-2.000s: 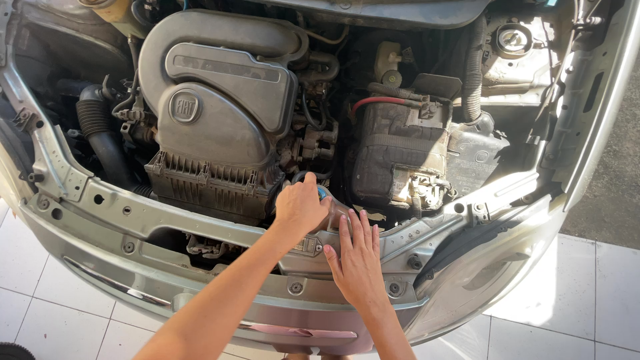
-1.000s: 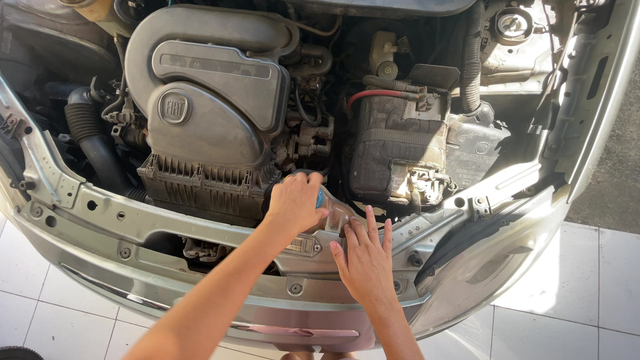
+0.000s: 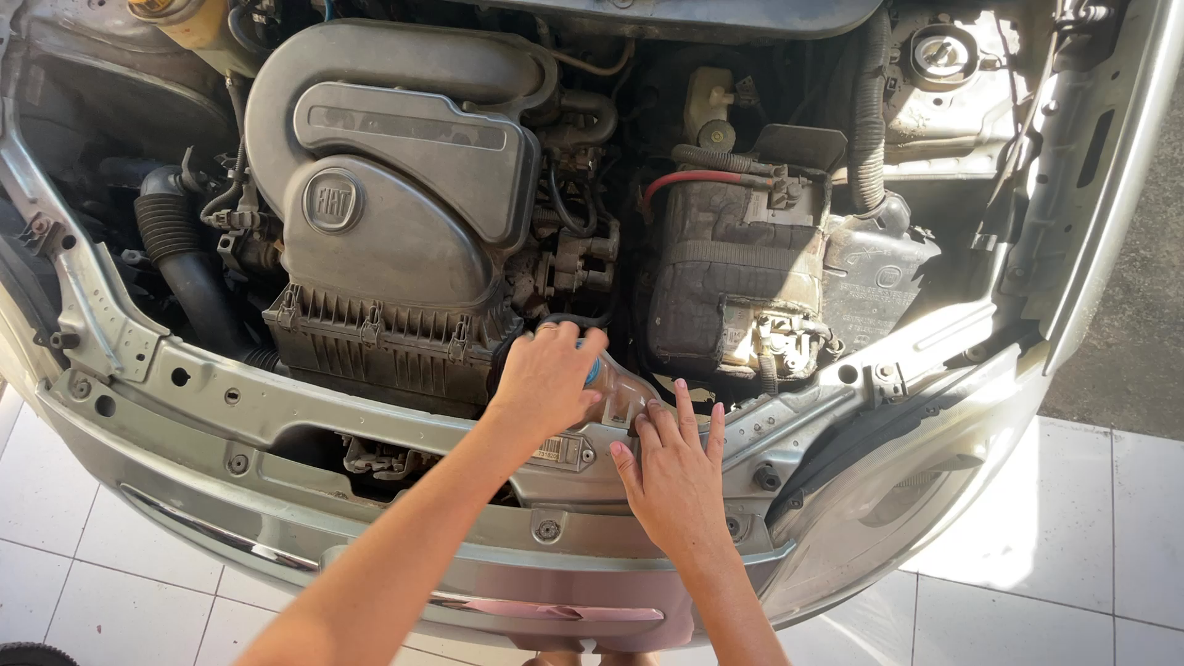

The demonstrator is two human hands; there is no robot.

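My left hand (image 3: 548,377) is curled over the blue cap (image 3: 593,371) of a translucent brownish coolant reservoir (image 3: 622,393) behind the front crossmember. Its fingers close around the cap, which they mostly hide. Just to the right, my right hand (image 3: 680,462) lies with spread fingers on the metal front crossmember (image 3: 786,421), its fingertips at the reservoir's right edge. It grips nothing. Left of the reservoir stands the black plastic air filter housing (image 3: 388,347), below the engine's Fiat cover (image 3: 398,213).
A car battery (image 3: 740,268) with a red cable (image 3: 694,176) sits behind my right hand. A ribbed intake hose (image 3: 166,227) is at the left. The headlight (image 3: 916,495) lies at the right, and the bumper (image 3: 555,583) runs across the front.
My left hand stays at the blue cap, with its fingers turned and shifted somewhat around it. My right hand stays on the crossmember beside the reservoir.
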